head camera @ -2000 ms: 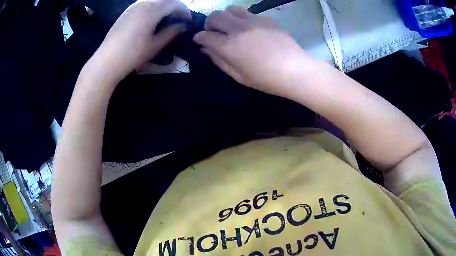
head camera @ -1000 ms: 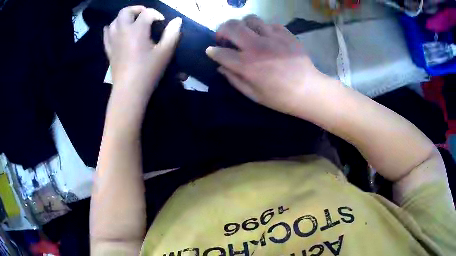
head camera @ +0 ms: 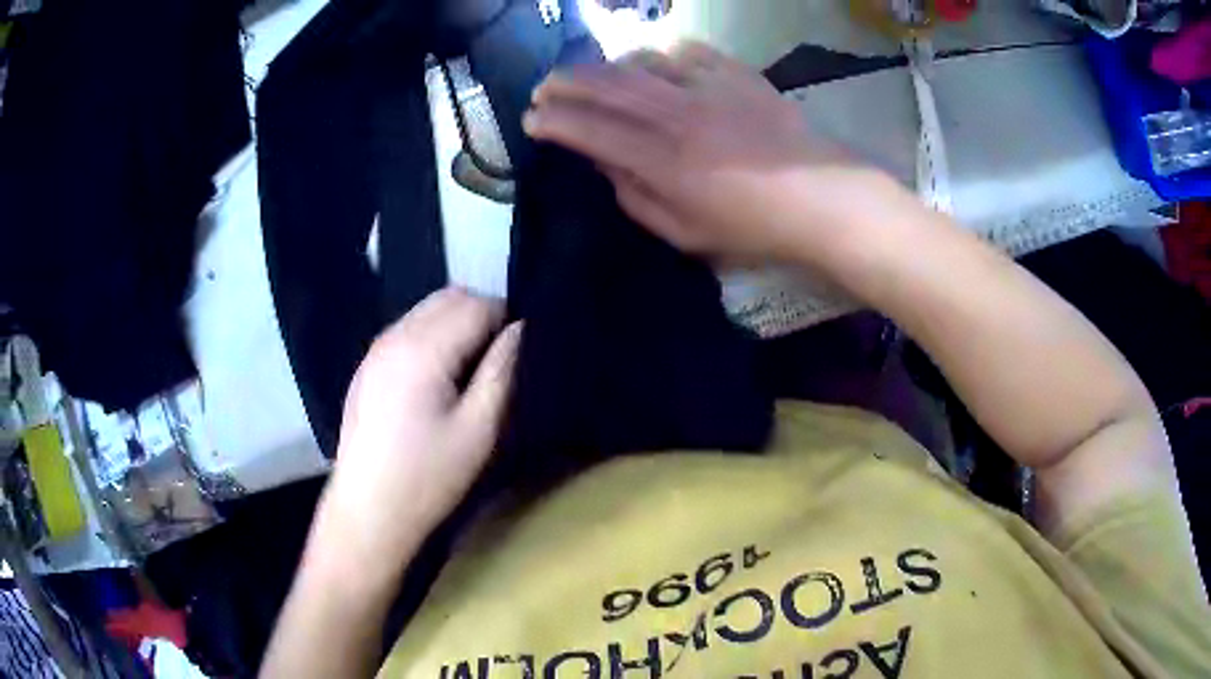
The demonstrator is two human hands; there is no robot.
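Observation:
A black garment piece [head camera: 604, 318] runs from the bright machine area at the top down to the wearer's lap. My right hand [head camera: 677, 139] lies flat on its upper part, fingers pointing left. My left hand [head camera: 432, 385] is at its left edge, lower down, thumb and fingers closed on the cloth edge. The needle and presser foot are not clear in the glare. A long black band [head camera: 352, 199] lies in a curve on the white table, left of the garment piece.
A black work pile [head camera: 100, 173] lies at the far left. A white tape [head camera: 927, 126] hangs at the upper right below red and orange loops [head camera: 916, 11]. A blue tray [head camera: 1129, 100] with a clear bottle is at the right edge. The white sewing table [head camera: 246, 345] shows between cloths.
My left hand has moved down towards the lap. The black cloth has shifted and narrowed, uncovering white table and the separate curved band. My right hand stays near the machine.

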